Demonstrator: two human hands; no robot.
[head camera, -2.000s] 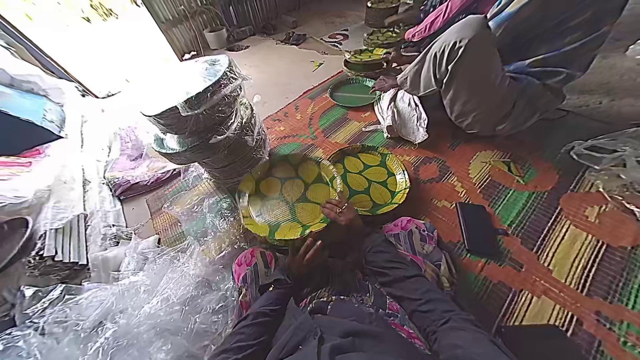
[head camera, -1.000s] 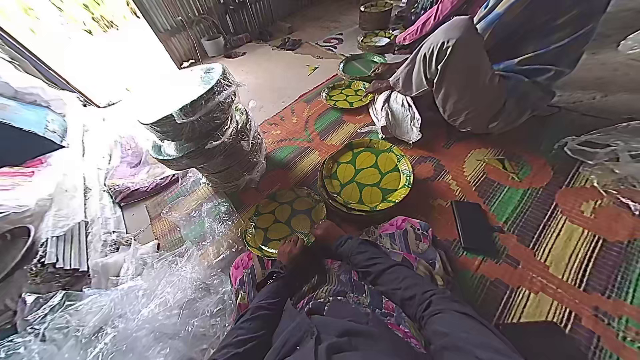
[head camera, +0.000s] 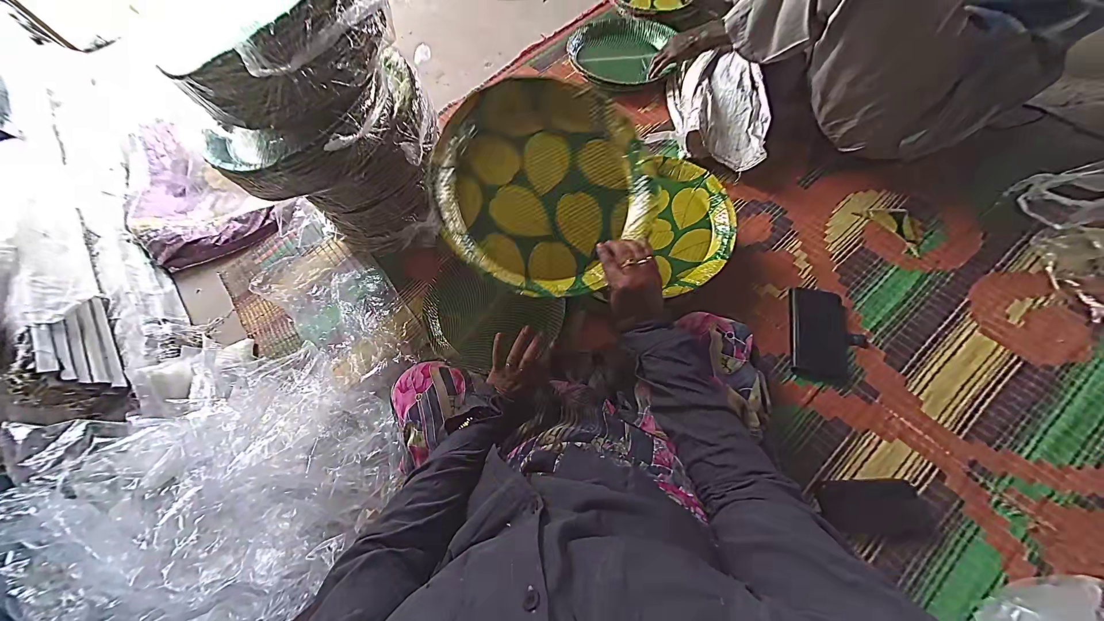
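Note:
My right hand (head camera: 631, 274) grips the near rim of a round green plate with yellow leaf shapes (head camera: 539, 194), which is raised and slightly blurred. Partly behind it, to the right, lies a similar leaf-patterned plate (head camera: 697, 226) on the patterned mat. My left hand (head camera: 517, 360), fingers spread, is at the near edge of a darker green ribbed round plate (head camera: 487, 315) in front of my lap. Whether the left fingers touch that plate is hard to tell.
Plastic-wrapped stacks of plates (head camera: 332, 129) stand at the upper left, above crumpled clear plastic (head camera: 216, 500). A black phone-like case (head camera: 818, 335) lies on the mat (head camera: 914, 431) at right. Another person's hand (head camera: 690, 45) touches a green plate (head camera: 619, 52) near a white cloth sack (head camera: 723, 108).
One second ago both my hands were at a leaf-patterned plate near my lap. Now the right hand holds a plate up, farther forward, and the left is apart from it. The view has tilted down.

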